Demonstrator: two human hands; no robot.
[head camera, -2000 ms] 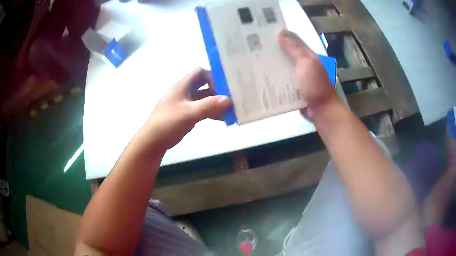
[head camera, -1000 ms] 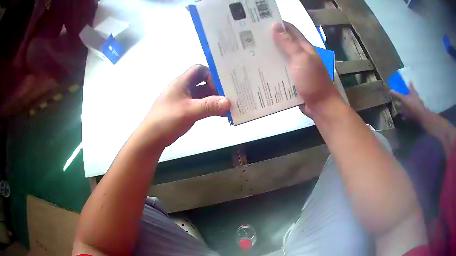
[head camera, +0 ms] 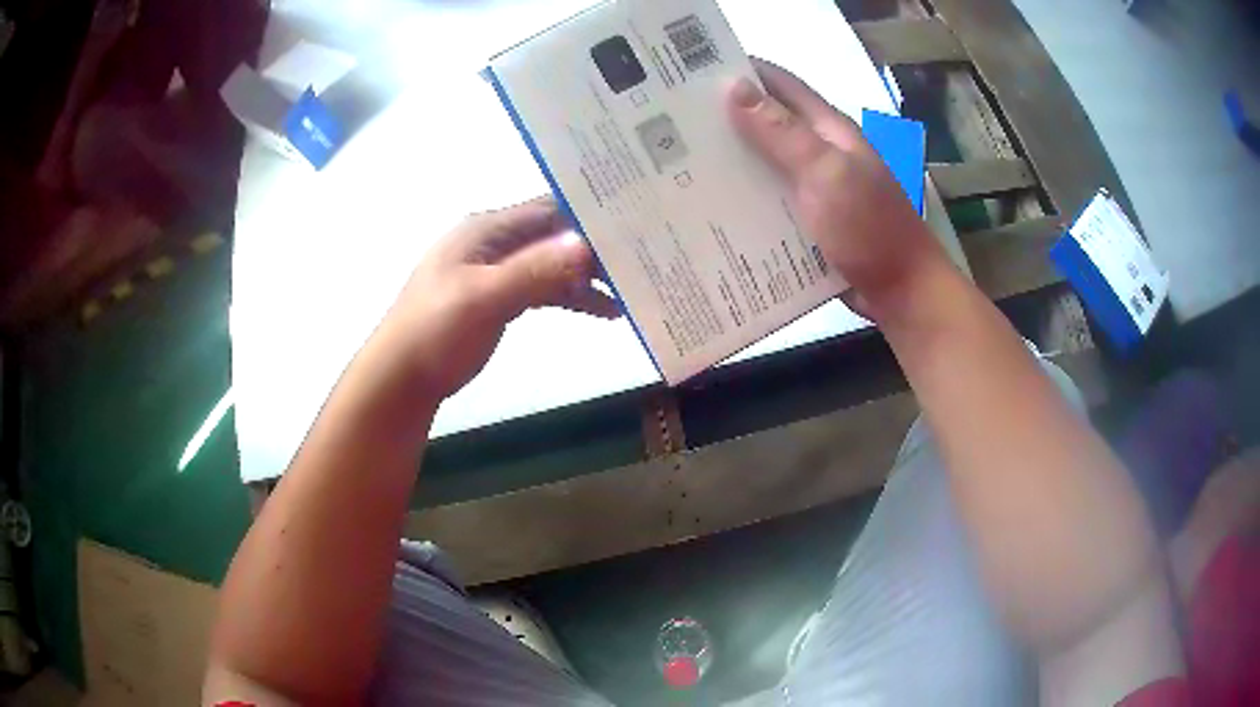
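A retail box [head camera: 677, 207] is tilted above the white table, its printed back panel facing me. The panel shows a barcode, a dark product picture and grey text; a thin strip of blue side shows at left. My right hand [head camera: 843, 194] grips the box's right edge, thumb on the panel and the other fingers partly hidden. My left hand [head camera: 484, 283] is at the lower left edge, thumb and fingers against the blue side, some fingertips hidden by the box.
An open box [head camera: 297, 104] sits on the white table [head camera: 332, 345] at far left. A blue box [head camera: 895, 155] stands behind my right hand. Another box [head camera: 1117, 269] is at the right pallet edge, near a person's red sleeve. A clear bottle with red cap [head camera: 681, 656] is between my legs.
The held box has tilted further, its top leftward and its lower corner slightly down. My left thumb has slid from the panel's edge to the side. The neighbour's box now stands at right, their hand withdrawn.
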